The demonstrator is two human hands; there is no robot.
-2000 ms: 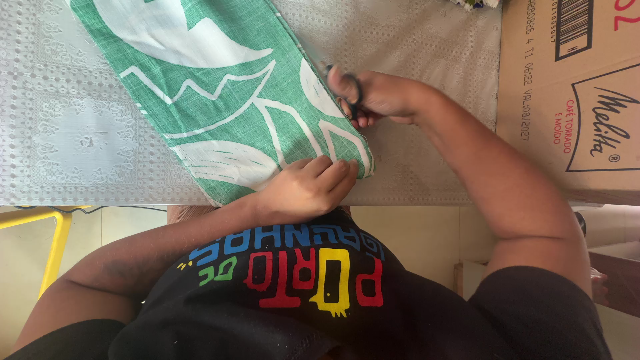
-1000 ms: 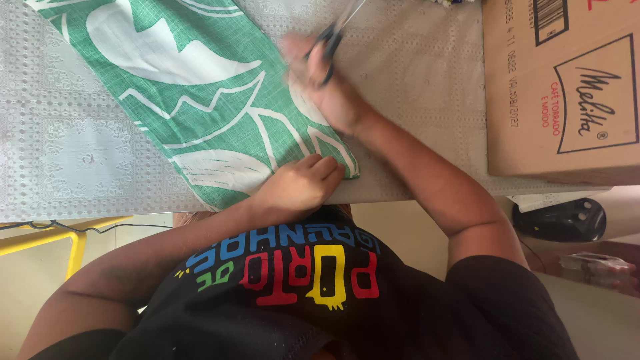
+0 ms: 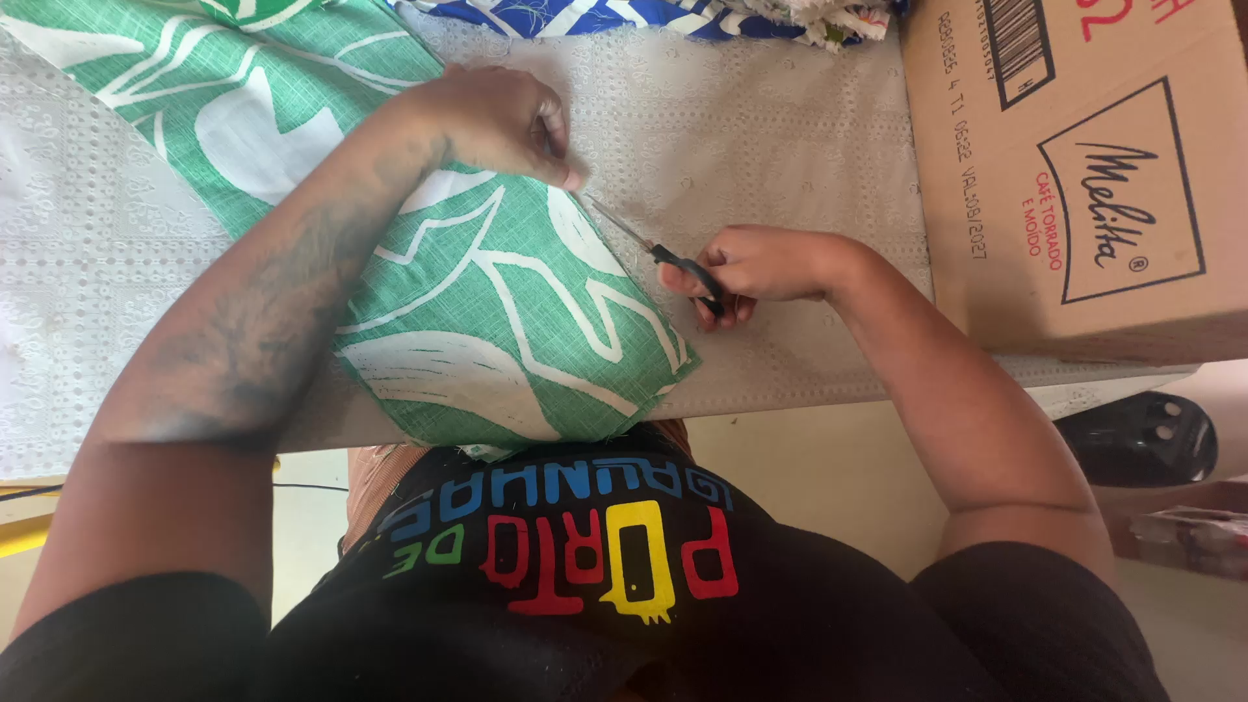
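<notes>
Green and white printed fabric [image 3: 439,283] lies over the table, its near end hanging at the front edge by my shirt. My left hand [image 3: 502,127] rests across the cloth near its right edge, with finger and thumb pinched at that edge. Black-handled scissors [image 3: 687,278] are in my right hand [image 3: 746,273], just right of the cloth. Their blades point up and left to the fabric's edge, close to my left fingertips. Whether the blades are parted I cannot tell.
A lace-patterned cover [image 3: 770,146] lies on the table. The cardboard box [image 3: 994,175] stands at the right. Blue and white fabric [image 3: 585,15] lies at the far side beside a frayed pile of cloth [image 3: 838,19]. Below the table at the right is a black object [image 3: 1141,439].
My left hand has moved from the cloth's near end up along its right edge. My right hand, raised over the fabric a second ago, is now lower and to the right with the scissors.
</notes>
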